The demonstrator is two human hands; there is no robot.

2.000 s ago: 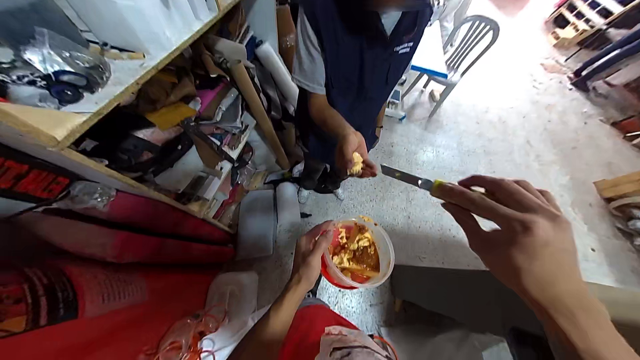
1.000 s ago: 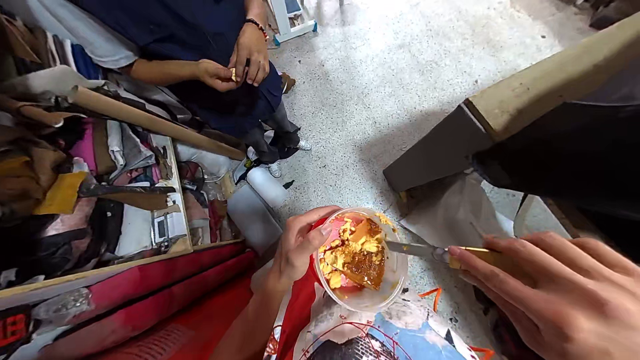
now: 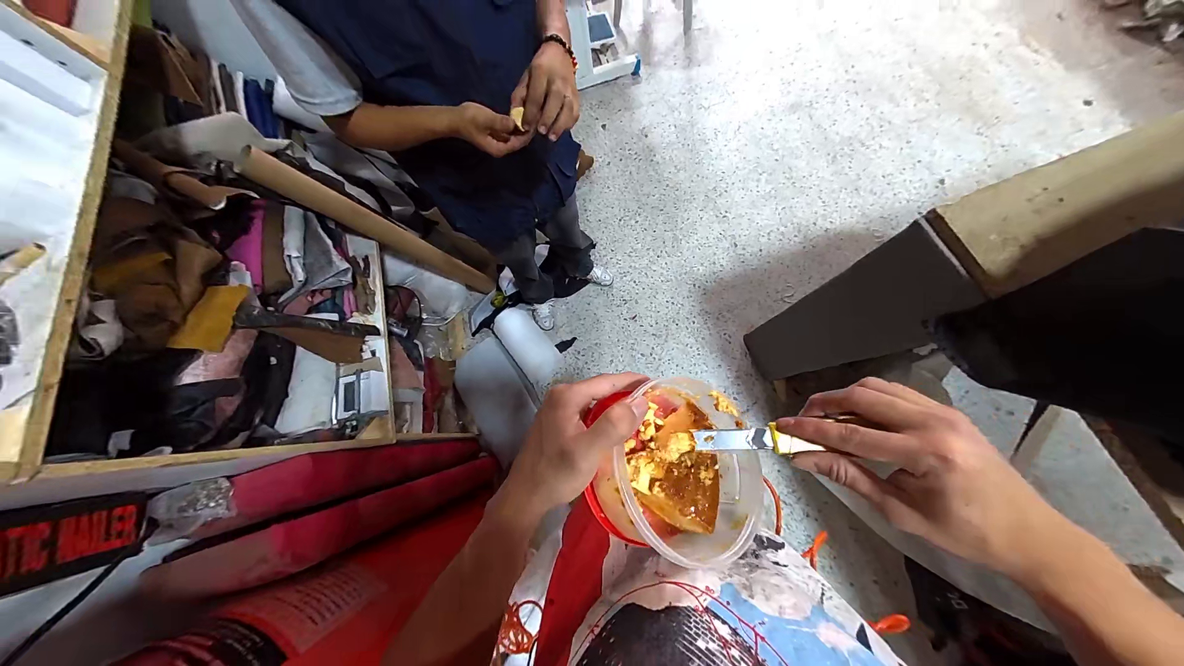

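My left hand [image 3: 578, 439] grips the left rim of a round clear plastic tub [image 3: 740, 527], with a red lid or base showing at its left side. Inside lies a brown-orange slab of food [image 3: 689, 490] with yellow crumbly pieces around and on it. My right hand [image 3: 902, 458] holds a metal-bladed knife [image 3: 735, 440] by its yellow handle. The blade reaches over the tub's right rim, and its tip touches the yellow crumbs.
A person [image 3: 444, 102] in a dark blue garment stands ahead, holding a small yellowish piece in both hands. Shelves of fabric and leather scraps [image 3: 213, 319] are at left, beside a cardboard tube [image 3: 361, 217]. At right stands a grey-sided wooden bench [image 3: 869, 296]. Red rolls [image 3: 361, 490] lie lower left.
My right hand has brought the knife from near the person's hand down into the tub. The person's hands have come together around the small piece. The view has swung down and right.
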